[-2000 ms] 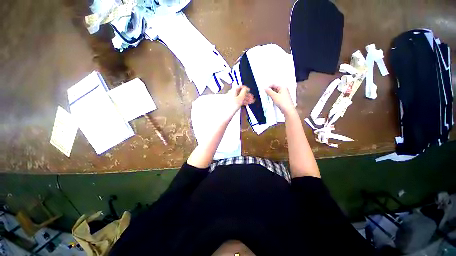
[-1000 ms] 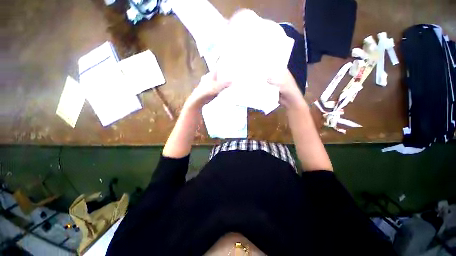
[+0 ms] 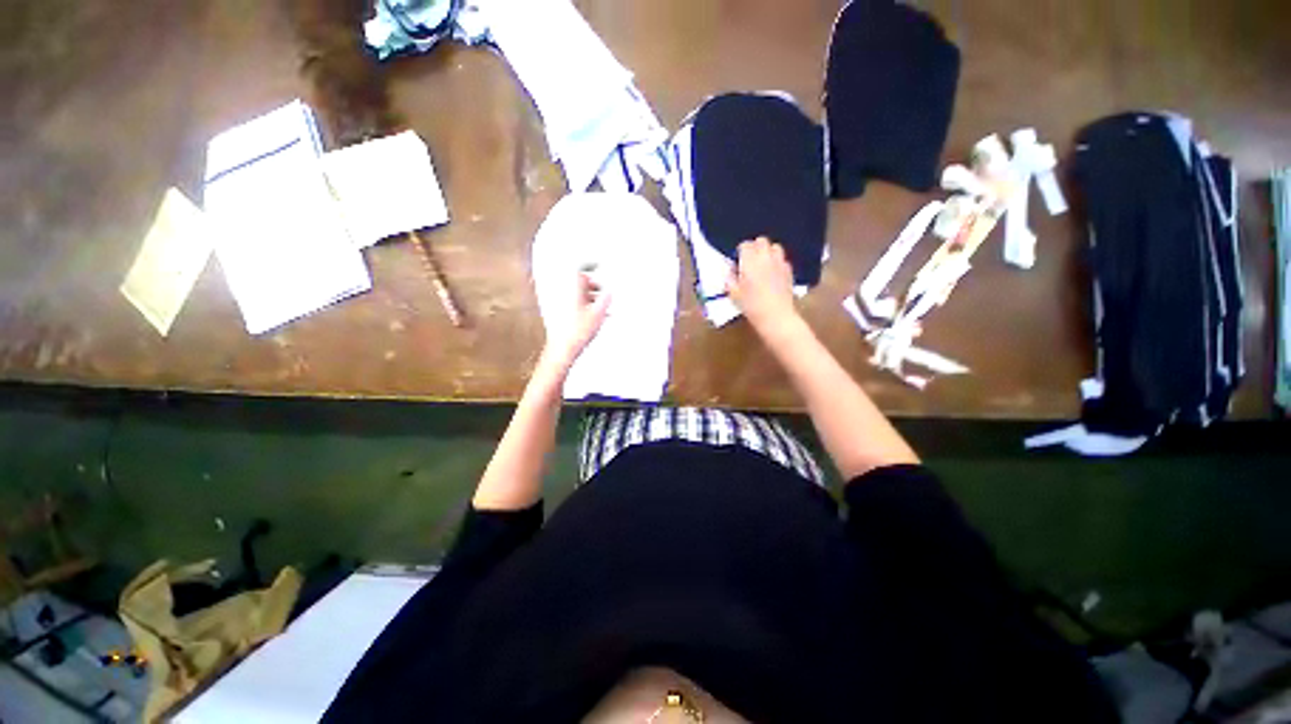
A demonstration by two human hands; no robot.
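Observation:
A white cut piece with a rounded far end (image 3: 623,248) lies flat in front of me. My left hand (image 3: 586,308) is on it, fingers bent; whether they grip it I cannot tell. To its right is a stack with a dark rounded piece on top (image 3: 758,177) and white edges showing at its left and bottom. My right hand (image 3: 760,272) rests on the near end of this dark piece, fingertips down; a grip cannot be made out.
Another dark piece (image 3: 889,99) lies beyond the stack. White narrow panels (image 3: 566,85) are at the far left of it. Tangled cream strips (image 3: 949,262) and a thick dark bundle (image 3: 1161,269) lie right. Papers (image 3: 283,226), a yellowish card (image 3: 170,262) and a thin brown stick (image 3: 436,279) lie left.
The white piece held up in both hands a second ago is down; a white piece lies flat under my left hand. The right stack now shows a dark piece on top, with my right hand on it.

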